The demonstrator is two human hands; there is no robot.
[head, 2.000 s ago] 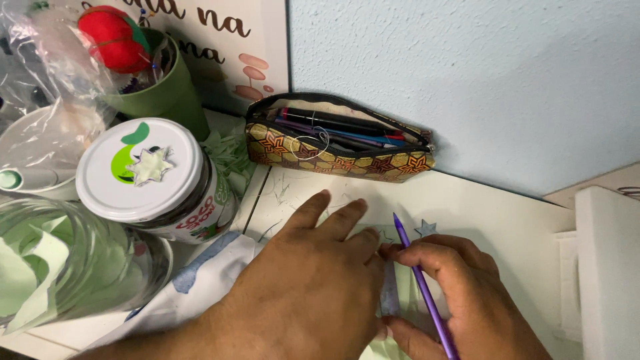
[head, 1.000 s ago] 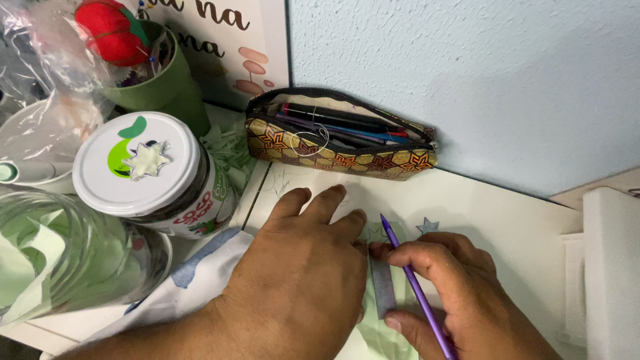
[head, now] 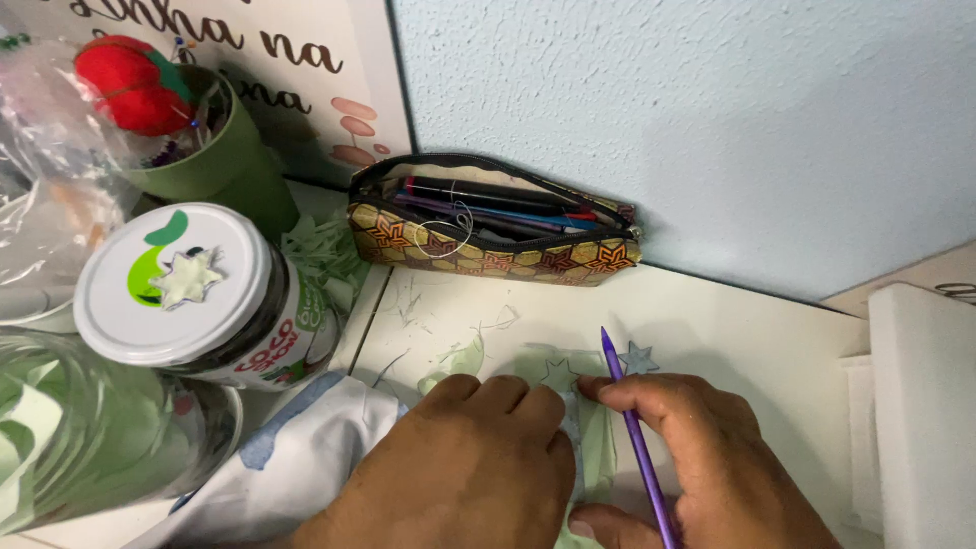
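Observation:
A purple pencil lies in my right hand, point up and away from me, while its thumb and index fingertip rest at a strip of pale green fabric. A star outline shows on that green piece. My left hand, fingers curled, rests on the work beside a narrow bluish-grey strip; what lies under its fingers is hidden. A small grey-blue star sits on the white table just beyond the pencil. Another pale green scrap lies past my left fingers.
An unzipped patterned pencil case with pens stands against the wall. At left are a white-lidded jar bearing a pale green star, a glass jar of green pieces, a green cup with a red pincushion, and white-and-blue cloth.
My left hand's fingers have drawn back toward me and curled, uncovering the star outline and the green scrap. The pencil remains in my right hand.

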